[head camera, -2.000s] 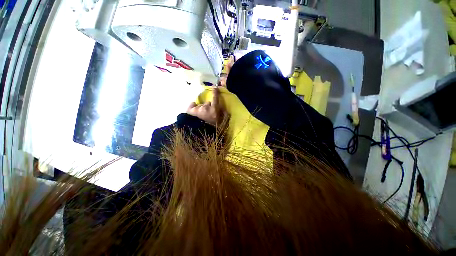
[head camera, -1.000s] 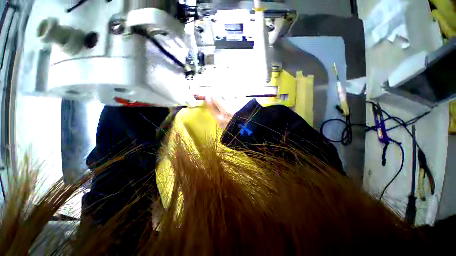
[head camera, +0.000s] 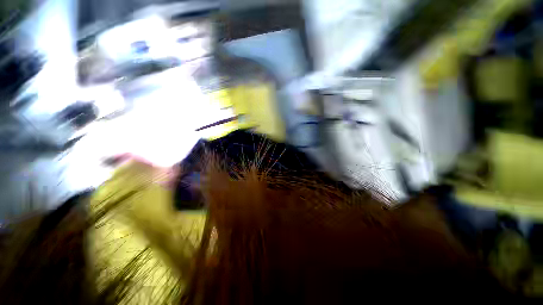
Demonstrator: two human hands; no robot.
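The frame is strongly blurred. A yellow bag panel point(head camera: 128, 205) lies at the lower left in front of the white glare of the sewing machine point(head camera: 140, 104), partly covered by hair. My right hand point(head camera: 164, 173) is a small pinkish blur at the panel's upper edge, at the end of a dark sleeve. Its fingers cannot be made out, nor whether they grip the panel. My left hand cannot be seen; only dark clothing shows at the left of the panel.
A yellow-edged plate point(head camera: 256, 107) lies just beyond my right sleeve. A pale side table point(head camera: 369, 143) with blurred dark items stands to the right. Blurred yellow pieces point(head camera: 518, 170) are at the far right. Brown hair covers the lower middle.
The view has swung to the right, bringing more yellow pieces in at the right. The panel and my right hand now appear further left. My left hand has gone out of sight since the earliest frame.
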